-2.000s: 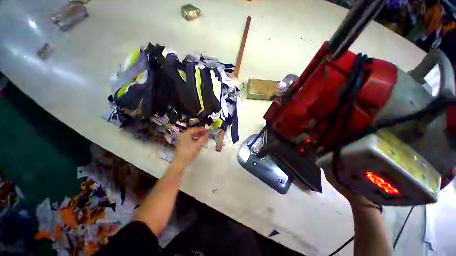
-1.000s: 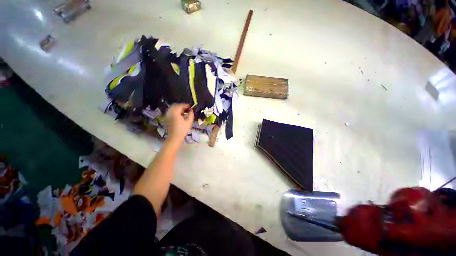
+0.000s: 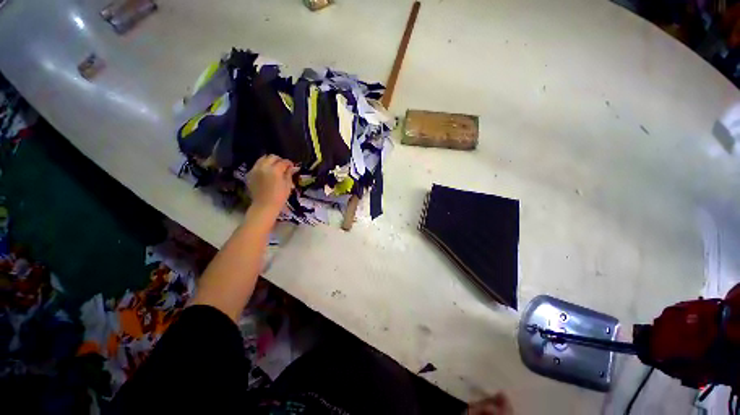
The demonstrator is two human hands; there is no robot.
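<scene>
My left hand [image 3: 272, 180] is at the near side of the heap of fabric offcuts [image 3: 268, 121], its fingers curled in; whether they hold a scrap cannot be told. My right hand [image 3: 489, 404] shows only as a blurred bit at the bottom edge. The dark fabric stack [image 3: 477, 235] lies flat on the off-white table, with one slanted side. The cutting machine's red motor [image 3: 690, 340] is at the lower right, cut off by the picture's edge. Its silver base plate [image 3: 570, 342] lies just beyond the stack's lower corner.
A tan weight block [image 3: 440, 130] lies behind the stack. A thin brown strip [image 3: 402, 57] runs partly under the offcuts. Small wrapped pieces [image 3: 127, 14] lie at the far left. A cable [image 3: 639, 391] trails by the machine. Scraps [image 3: 122, 324] litter the green floor.
The machine has moved right and down, off the dark stack, which now shows whole. My left hand has moved left along the offcuts. My right hand has moved to the bottom edge.
</scene>
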